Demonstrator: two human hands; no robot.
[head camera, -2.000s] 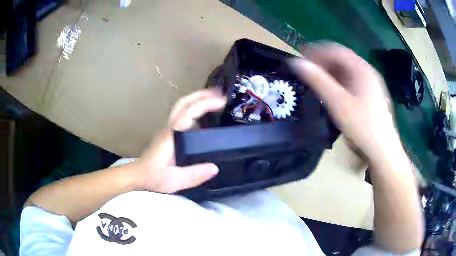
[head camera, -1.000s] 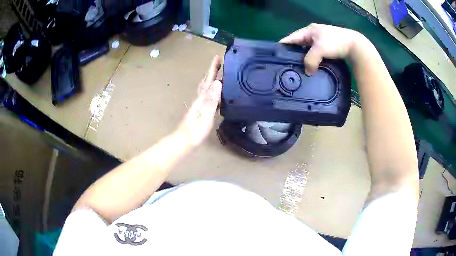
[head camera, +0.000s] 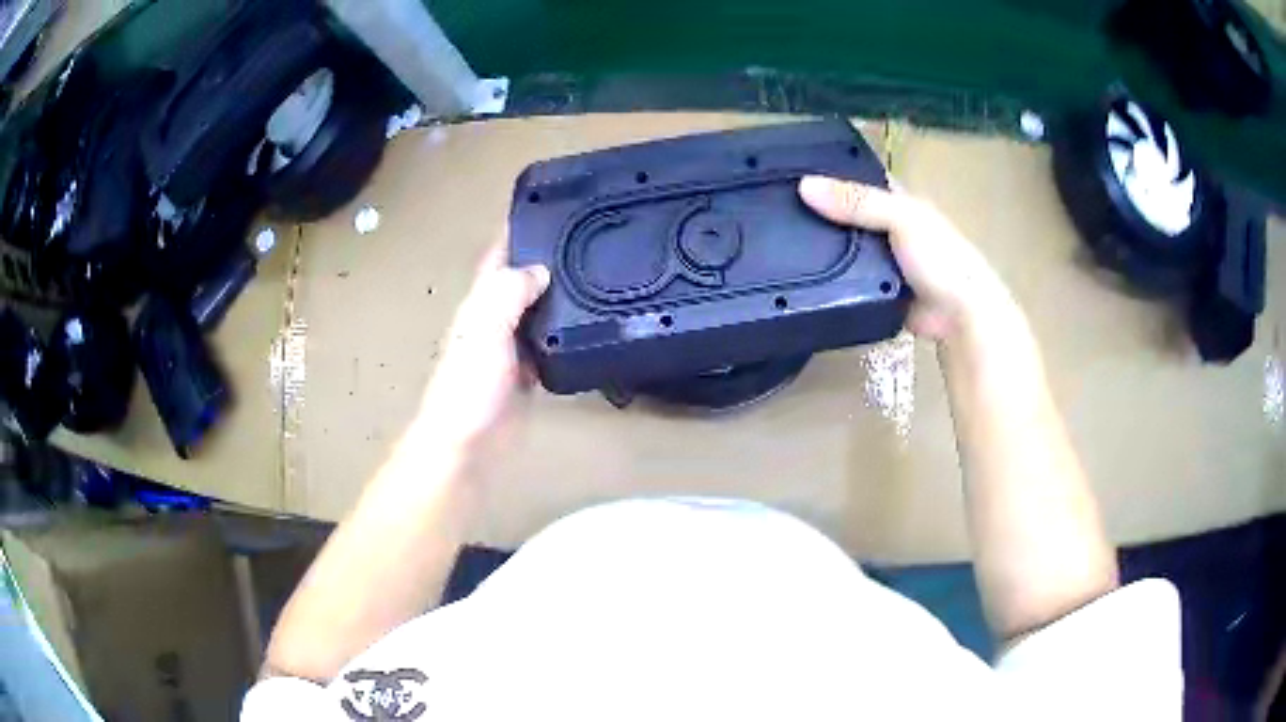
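Observation:
A closed black unit is held level over the tan bench in front of me. Its bottom cover (head camera: 762, 268) faces up, with a raised oval rib, round ribs and screw holes along the edges. Part of a black wheel (head camera: 719, 387) shows under its near side. My left hand (head camera: 494, 339) grips the left end, thumb on the edge. My right hand (head camera: 917, 254) grips the right end, thumb on top of the cover. The inside of the unit is hidden.
Several black wheels and units (head camera: 303, 134) crowd the bench at the left, with a loose black cover (head camera: 179, 374) near them. A wheel with white spokes (head camera: 1149, 169) is at the right. A metal post (head camera: 409, 50) and the green conveyor (head camera: 733, 50) are behind. Cardboard cartons (head camera: 155, 621) stand lower left.
The open housing with the white gear showing is now covered. Since a second ago, my left hand has closed on the left end and my right hand has moved to the right end.

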